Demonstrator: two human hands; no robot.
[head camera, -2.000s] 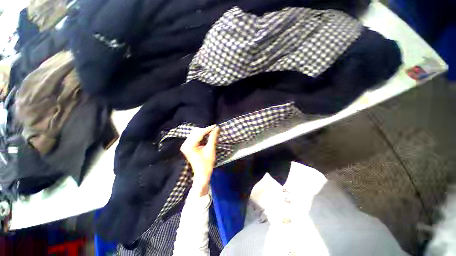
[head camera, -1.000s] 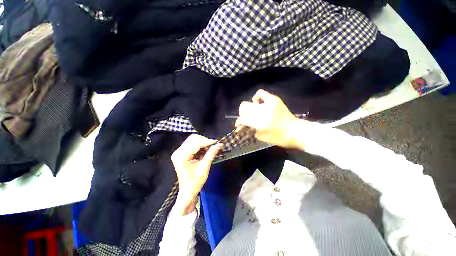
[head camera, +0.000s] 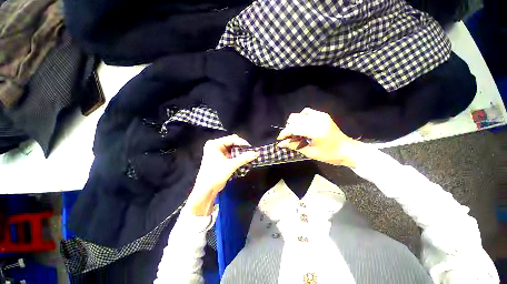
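A dark padded coat (head camera: 167, 83) lies spread over the white table and hangs over its front edge. My left hand (head camera: 222, 163) pinches a narrow black-and-white checked strip (head camera: 268, 155) at the coat's edge. My right hand (head camera: 317, 137) pinches the same strip a short way to the right. The strip is stretched between my fingertips. No needle can be made out; my fingers hide what is between them. A broad checked lining panel (head camera: 333, 36) lies on the coat further back. A small checked patch (head camera: 197, 117) shows left of centre.
The white table's (head camera: 50, 176) edge runs below the hands. A brown garment (head camera: 28, 41) and a dark grey garment (head camera: 50, 83) lie at the left. A blue bin (head camera: 222, 238) stands below the edge under hanging cloth. A red stool (head camera: 28, 230) is at lower left.
My right hand has come into view from the right and now grips the checked strip beside my left hand. The view has shifted, so the table and coat sit higher in the picture.
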